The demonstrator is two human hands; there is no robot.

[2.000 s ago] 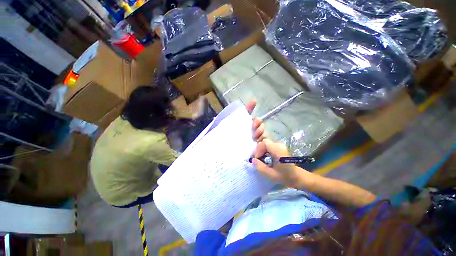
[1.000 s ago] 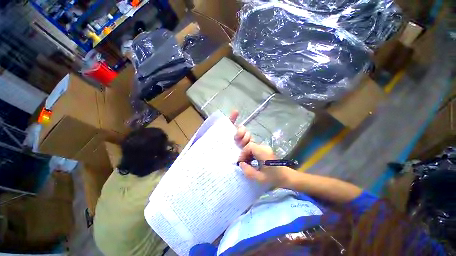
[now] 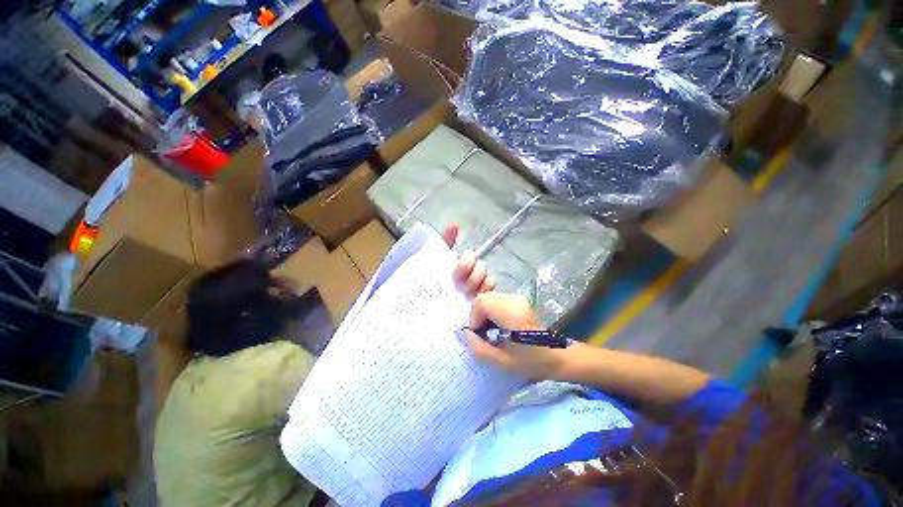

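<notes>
White tally sheets with dense lines of print lie tilted across the middle of the view. My left hand holds them from beneath; only its fingertips show at the sheets' upper right edge. My right hand grips a black marker pen, its tip end at the right side of the top sheet. Whether the tip touches the paper cannot be told. More white paper with some handwriting shows below my right forearm, against my blue clothing.
A strapped grey-green bale lies beyond the sheets. Dark garments in clear plastic heap over cartons behind it. A person in a yellow-green top is low at left, beside an open carton. A red container stands behind.
My view has shifted, so the bale and cartons sit further left than at first. The person has moved down and left in view. Both hands keep their hold on sheets and pen.
</notes>
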